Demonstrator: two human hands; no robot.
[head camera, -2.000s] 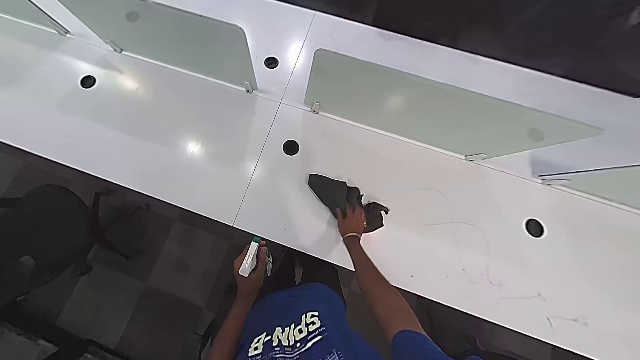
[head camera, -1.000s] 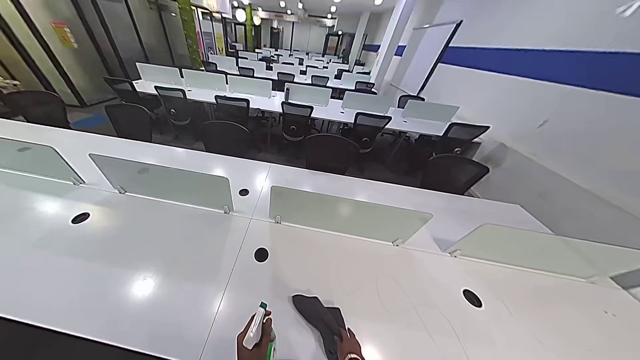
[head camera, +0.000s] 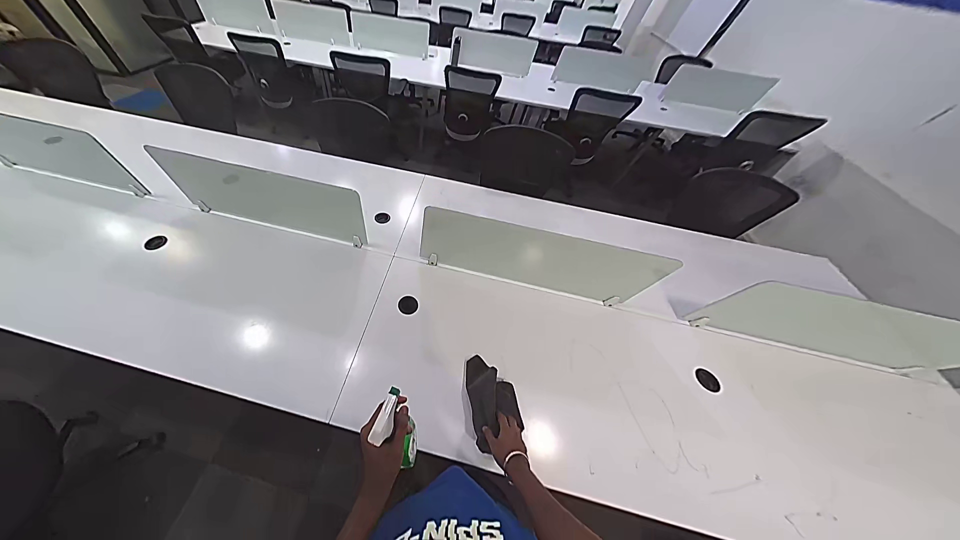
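My left hand (head camera: 386, 439) is closed around a spray bottle (head camera: 385, 420) with a white trigger head, a green nozzle tip and a green lower part, held at the front edge of the white desk (head camera: 555, 337). To its right, my right hand (head camera: 507, 442) grips the near end of a dark, folded cloth (head camera: 484, 394) that lies on the desktop. Faint, thin marks (head camera: 660, 442) show on the desk surface to the right of the cloth.
Frosted glass dividers (head camera: 547, 251) stand along the desk's middle. Round black cable grommets (head camera: 408, 305) are set in the top. Mesh chairs (head camera: 469, 101) and further desks stand beyond; another chair (head camera: 30, 465) is at lower left.
My right hand and the cloth have moved nearer the desk's front edge than two seconds ago. The spray bottle stays in my left hand. The view has tilted up and back down partway.
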